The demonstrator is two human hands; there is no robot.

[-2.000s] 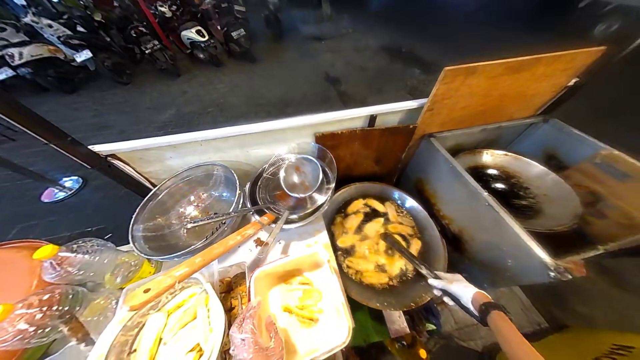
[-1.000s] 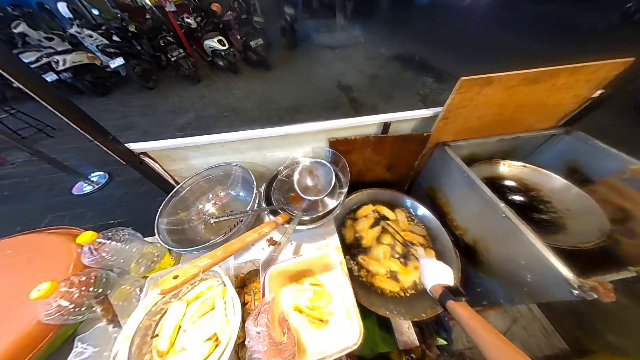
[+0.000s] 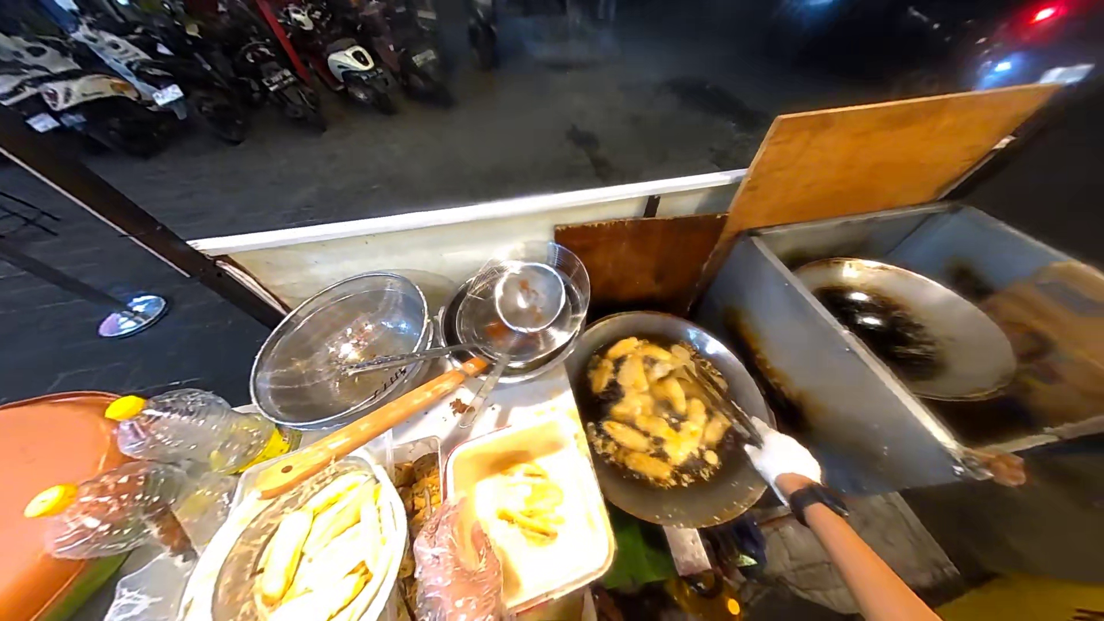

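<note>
My right hand point(image 3: 783, 457), in a white glove with a dark band at the wrist, grips metal tongs point(image 3: 720, 398) whose far end reaches into a wok point(image 3: 729, 498). Golden battered pieces point(image 3: 660, 405) fry there in bubbling oil. My left hand point(image 3: 457, 565), in a clear plastic glove, rests at the near left edge of a cream rectangular tub point(image 3: 595, 539) holding pale batter and battered pieces point(image 3: 530, 500); its fingertips are hard to make out. Left of it, peeled bananas point(image 3: 319, 552) fill an oval bowl point(image 3: 392, 517).
A long-handled strainer's wooden handle point(image 3: 371, 429) crosses above the bowl. Behind lie a large mesh strainer point(image 3: 341, 349) and a steel ladle strainer point(image 3: 530, 297). Plastic bottles point(image 3: 185, 431) lie at left beside an orange lid point(image 3: 52, 483). A second wok point(image 3: 940, 328) sits inside a metal enclosure at right.
The tongs, earlier over the middle of the wok, now reach in from its right side. The fried pieces have shifted about. The left hand stays by the tub.
</note>
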